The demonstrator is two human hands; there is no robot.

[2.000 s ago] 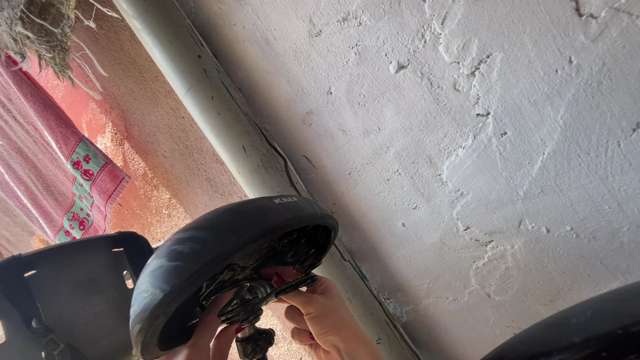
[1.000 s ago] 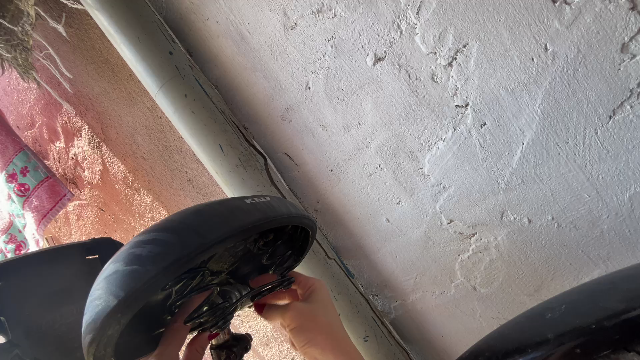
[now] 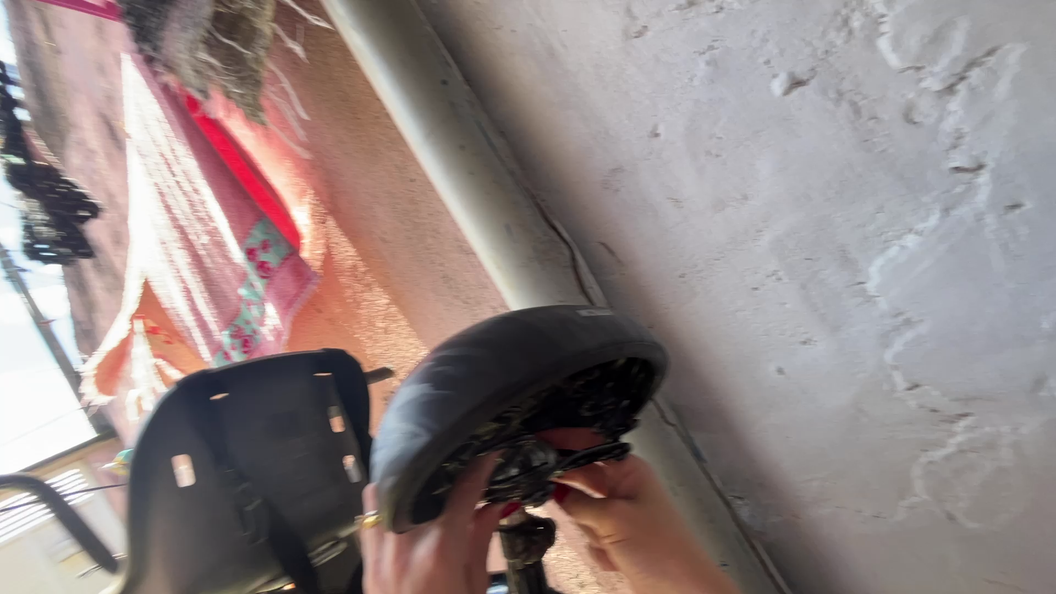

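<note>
A black bicycle saddle point(image 3: 511, 388), its underside facing me, sits tilted on top of a seat post point(image 3: 524, 549) in the lower middle of the view. My left hand point(image 3: 433, 536), with a ring on it, grips the saddle's left part, fingers reaching beneath toward the clamp. My right hand point(image 3: 627, 520) has its fingertips pinched at the rails and clamp point(image 3: 536, 466) under the saddle's right part. Shadow and blur hide exactly what the right fingertips hold.
A dark plastic child seat with slots and a strap point(image 3: 247, 462) stands left of the saddle. Behind are a rough plastered wall point(image 3: 784, 247) and a pale pipe point(image 3: 445, 157). A pink towel point(image 3: 190, 223) hangs at upper left. A dark curved bar point(image 3: 70, 520) is at the left edge.
The view has swung left, showing more of the towel and the child seat. Both hands stay at the saddle's underside, and the left hand shows more now.
</note>
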